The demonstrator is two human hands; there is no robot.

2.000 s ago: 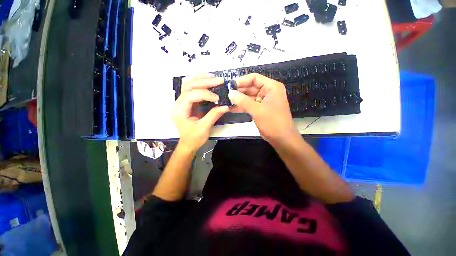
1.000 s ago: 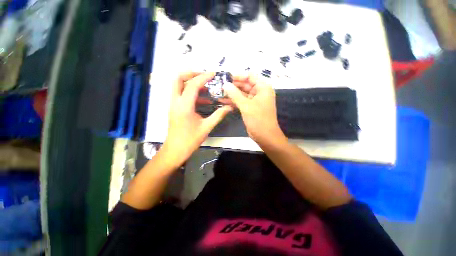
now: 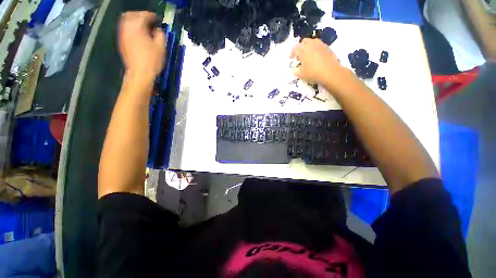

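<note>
My left hand [image 3: 142,46] is raised over the stacked trays [image 3: 163,125] at the table's left edge. It is blurred, with a dark piece beside its fingers; whether it grips it I cannot tell. My right hand [image 3: 311,61] reaches over the white table near the heap's right side, fingers pointing down; its fingertips are unclear. A heap of black housings [image 3: 239,21] lies at the far edge. Small black inserts [image 3: 248,84] lie scattered in front of it. The long black parts tray [image 3: 253,152] lies nearest my body, its pockets partly filled with small shiny pieces.
A small black cluster [image 3: 363,63] lies at the table's right. A blue board [image 3: 401,12] with a black tray is at the far right. A dark green conveyor [image 3: 81,163] runs along the left. A blue bin [image 3: 454,163] stands at the lower right, near a red object [image 3: 454,82].
My hands were together over the parts tray, holding a small black assembly. They have separated: left to the stacked trays, right forward to the scattered parts. The far heap shows more fully.
</note>
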